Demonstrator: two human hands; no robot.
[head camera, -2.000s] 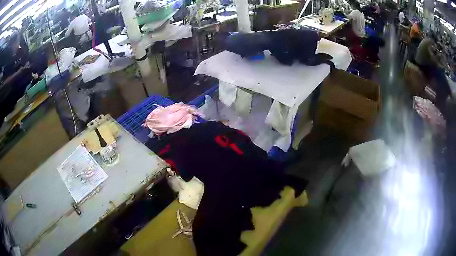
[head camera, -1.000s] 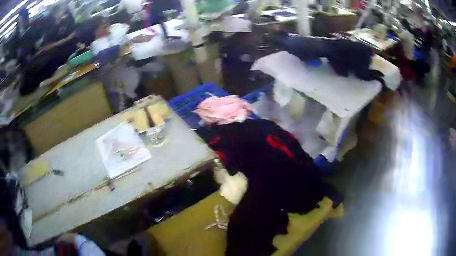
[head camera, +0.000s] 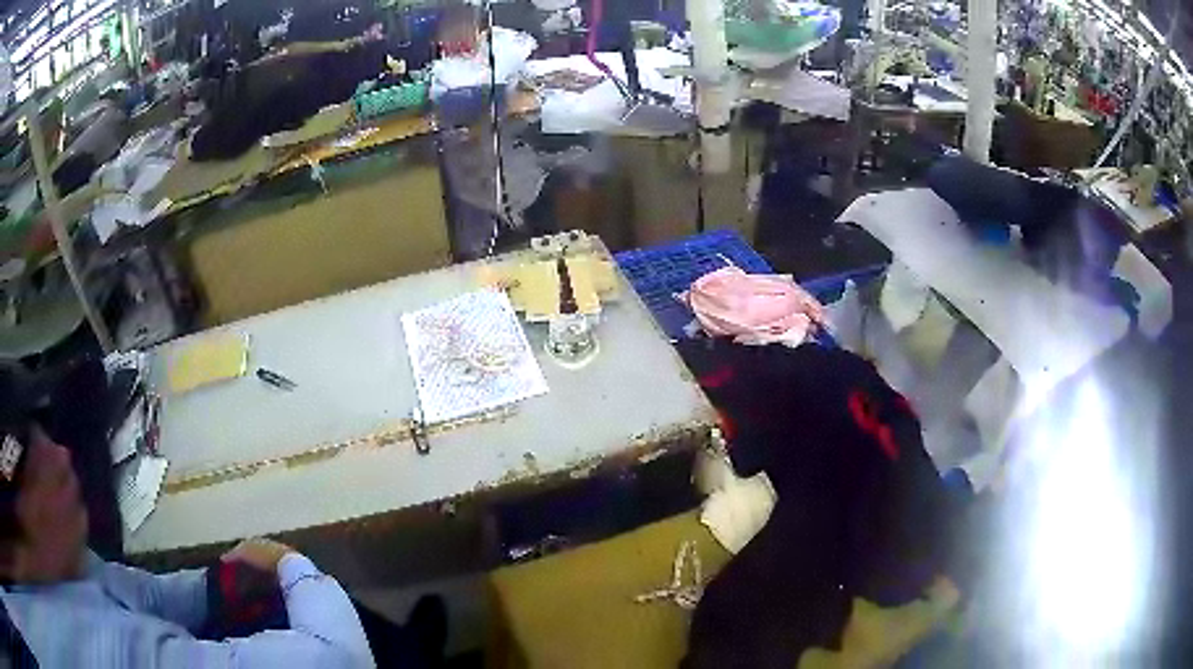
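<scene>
Neither of my hands is in the picture. Nearest in front of me, dark garments (head camera: 805, 471) with red marks drape over a yellow-covered surface (head camera: 576, 588). A pink cloth (head camera: 752, 307) lies crumpled on a blue crate (head camera: 674, 268) behind them. To the left, a marked paper sheet (head camera: 474, 356) lies on a grey worktable (head camera: 314, 431). A clear jar (head camera: 570, 337) stands beside the sheet. A small dark tool (head camera: 276, 379) lies near a yellow pad (head camera: 209, 362) at the table's left.
Another person (head camera: 170, 608) in a light blue shirt sits at the lower left by the worktable, hands together near dark cloth. A white-topped table (head camera: 968, 268) holding dark cloth stands at right. Pillars (head camera: 708, 79) and cluttered tables stand behind.
The view has swung left, so the worktable and garments sit farther right in the picture. The person in light blue, partly showing one second ago, now shows more fully at lower left.
</scene>
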